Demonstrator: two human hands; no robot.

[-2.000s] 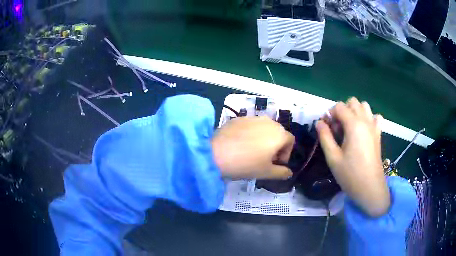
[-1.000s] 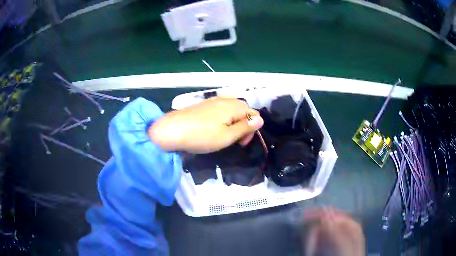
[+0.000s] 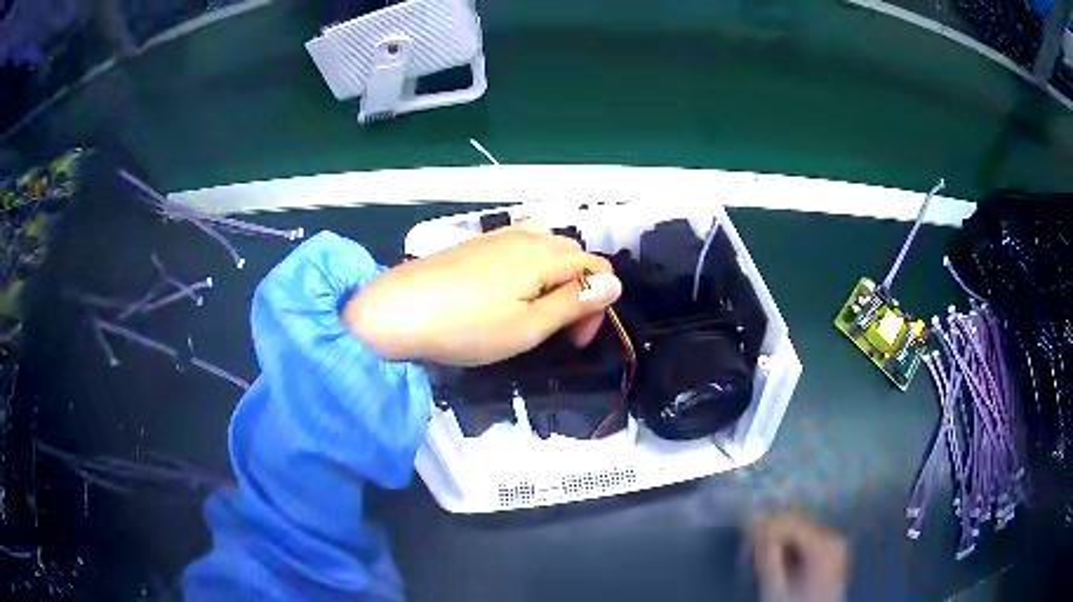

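Note:
The white housing (image 3: 771,406) lies open on the dark bench mat, filled with a black inner module (image 3: 518,388) and a round black part (image 3: 697,386) at its right end. My left hand (image 3: 488,296) is over the housing's left half and pinches a thin red-orange wire lead (image 3: 624,341) between thumb and fingers. The lead runs down into the housing, and its end is partly hidden by the fingers. My right hand (image 3: 800,562) is blurred at the bottom edge, in front of the housing and apart from it; whether it holds anything cannot be told.
A power board (image 3: 882,333) with a lead lies right of the housing, beside a bundle of purple-white leads (image 3: 971,429). Loose leads (image 3: 224,223) lie at left. Behind the white rail (image 3: 530,186), a white appliance (image 3: 400,59) stands on the green belt (image 3: 659,94).
The view has shifted since the first frame. My right hand has left the housing and moved to the bottom edge. My left hand stays over the housing. The appliance on the belt has moved left.

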